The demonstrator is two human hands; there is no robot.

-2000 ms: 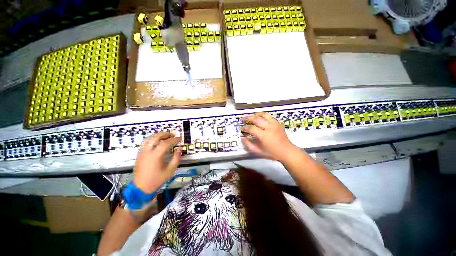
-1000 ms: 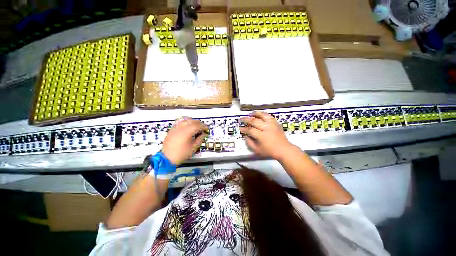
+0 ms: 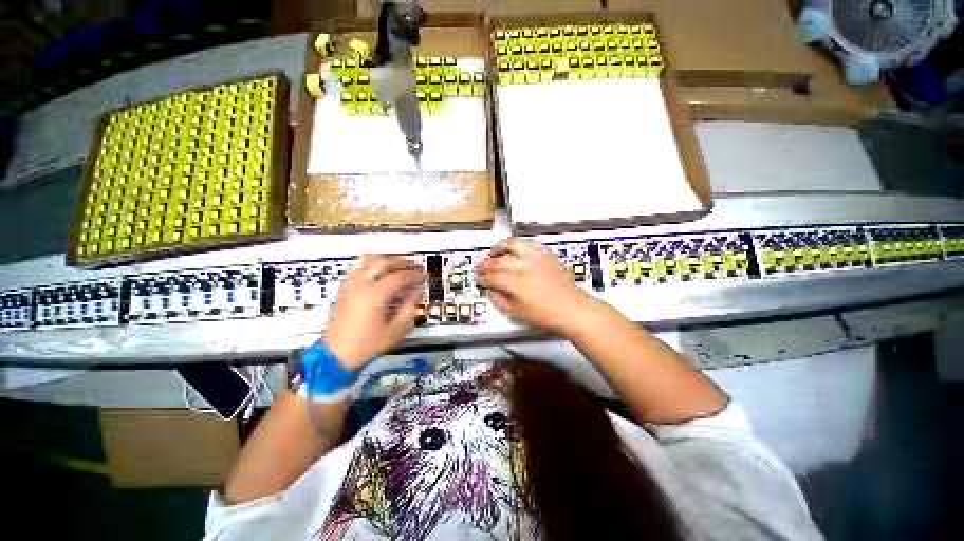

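Note:
A long strip of PCB panels (image 3: 201,293) runs across the line; panels to the right carry yellow transformers (image 3: 677,262), those at the left show none. My left hand (image 3: 372,306) is over the panel left of centre, fingers bent down; whether it holds anything is hidden. My right hand (image 3: 529,283) is over the centre panel, fingertips down at the boards; its grip is hidden too. A short row of loose transformers (image 3: 452,313) lies at the near edge between my hands. The dispenser nozzle (image 3: 406,106) hangs above the middle tray.
Beyond the line are the full left tray (image 3: 280,174), the partly filled middle tray (image 3: 493,159) and the right tray (image 3: 692,159) with yellow rows at its far end. A white fan (image 3: 883,21) stands far right. A phone (image 3: 217,389) and cable lie below the line at left.
My left hand has moved slightly left and down, my right hand slightly left. The panels have shifted right under my hands. Fewer loose transformers show than two seconds ago.

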